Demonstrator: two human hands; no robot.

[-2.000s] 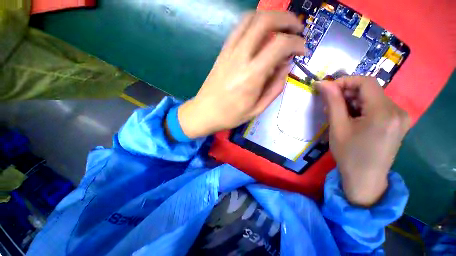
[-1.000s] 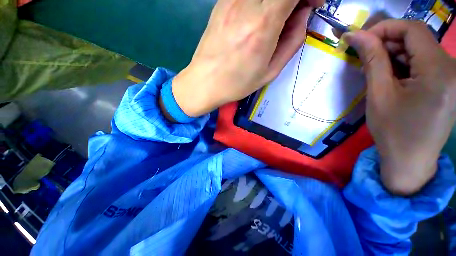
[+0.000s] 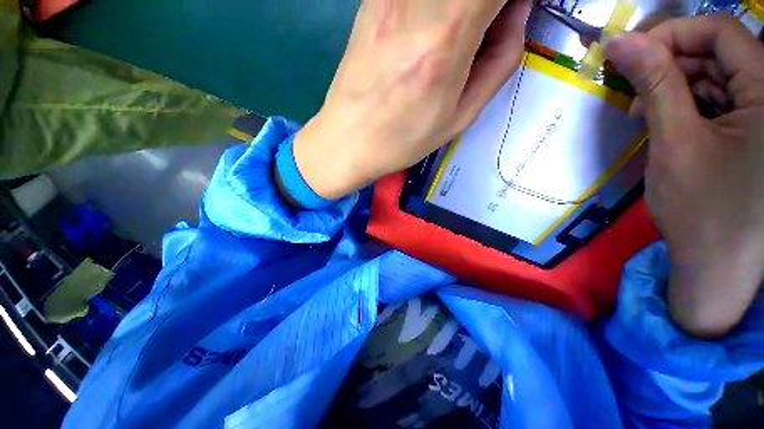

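The open tablet [image 3: 469, 232] lies on a red foam pad [image 3: 503, 275]. Its white battery [image 3: 536, 142] has yellow taped edges, and a thin dark wire [image 3: 501, 151] curves over it. A yellow tape strip [image 3: 618, 18] crosses from the board area to the battery edge. My right hand [image 3: 704, 126] has thumb and finger closed at dark slim tweezers [image 3: 571, 21], beside the tape. The tweezers point left over the board's edge. My left hand [image 3: 410, 92] reaches over the tablet's left side; its fingertips are cut off by the top edge, so what they touch is hidden.
The green bench [image 3: 193, 59] stretches behind my left hand. A red pad corner [image 3: 52, 8] shows at top left. An olive-yellow sleeve or garment of another person [image 3: 92, 109] is at left. Below it are the grey floor [image 3: 167, 197] and a rack with blue items [image 3: 84, 226].
The view has moved closer to the battery end, and most of the board has left the top of the picture. My hands stay near the battery's upper edge, the right one slightly further right.
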